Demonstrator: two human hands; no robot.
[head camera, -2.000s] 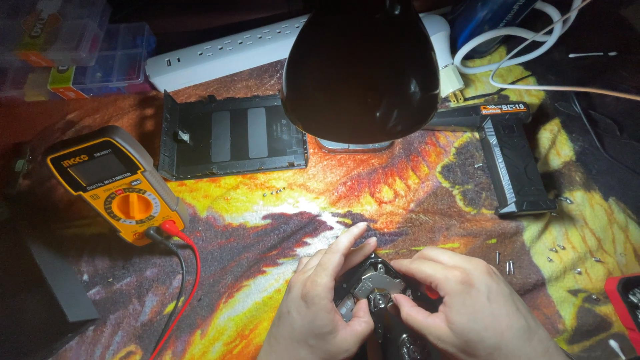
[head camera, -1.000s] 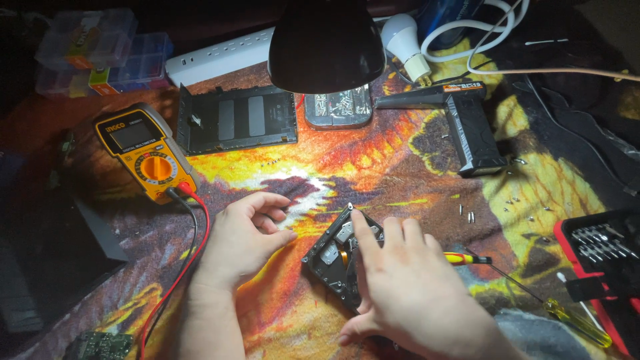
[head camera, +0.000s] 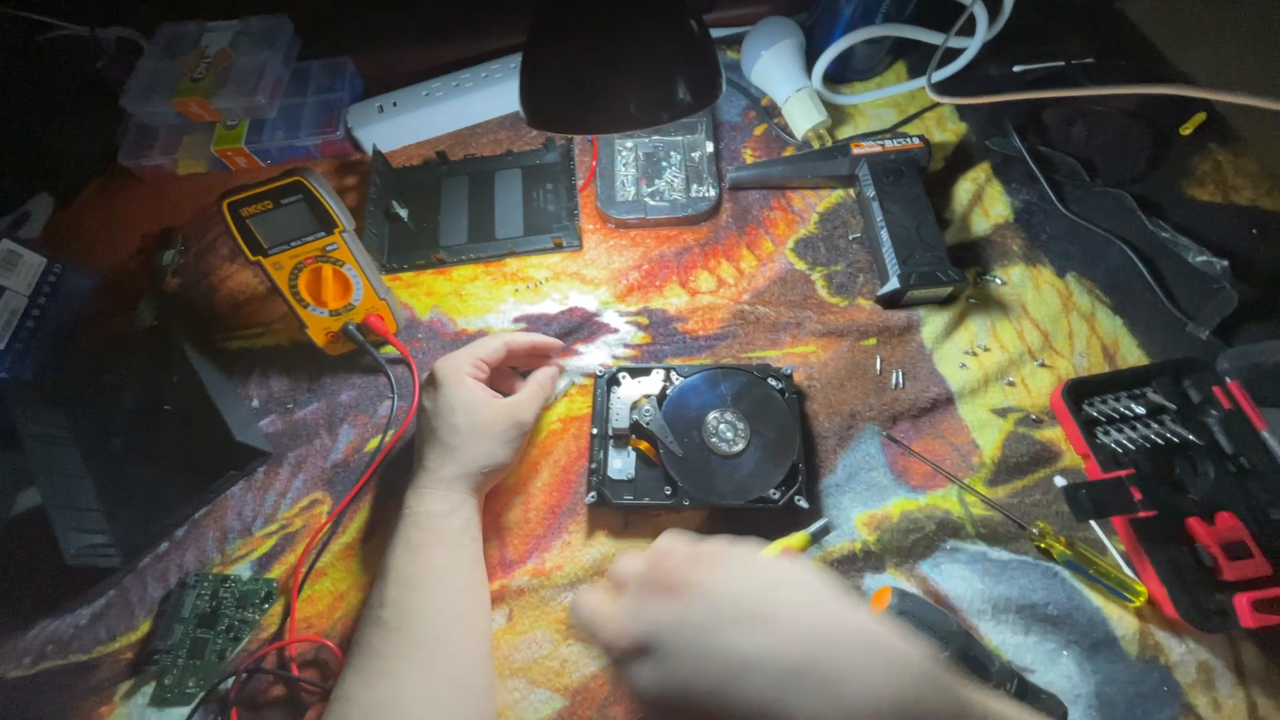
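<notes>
An opened hard disk drive (head camera: 697, 437) lies flat on the patterned cloth, its dark platter facing up and its actuator arm at the platter's left. Just left of the drive is my left hand (head camera: 490, 410), fingers curled; something small and pale shows by the thumb tip, too unclear to name. My right hand (head camera: 700, 600), blurred, is below the drive in the view. A yellow-handled tool (head camera: 795, 540) with a metal tip shows beyond its knuckles; whether the hand holds it cannot be told. A screwdriver with a clear yellow handle (head camera: 1090, 563) lies to the right.
A multimeter (head camera: 308, 260) with red and black leads lies left, above a green circuit board (head camera: 210, 630). Behind the drive are a black plastic cover (head camera: 480, 205), a screw tray (head camera: 658, 180) and a lamp head (head camera: 622, 65). Loose screws (head camera: 897, 379) and a red-black bit case (head camera: 1140, 480) are right.
Both hands have come off the drive, the right one toward the bottom of the view. The drive, tilted and partly covered by the hands before, now lies squarely in sight with its platter visible.
</notes>
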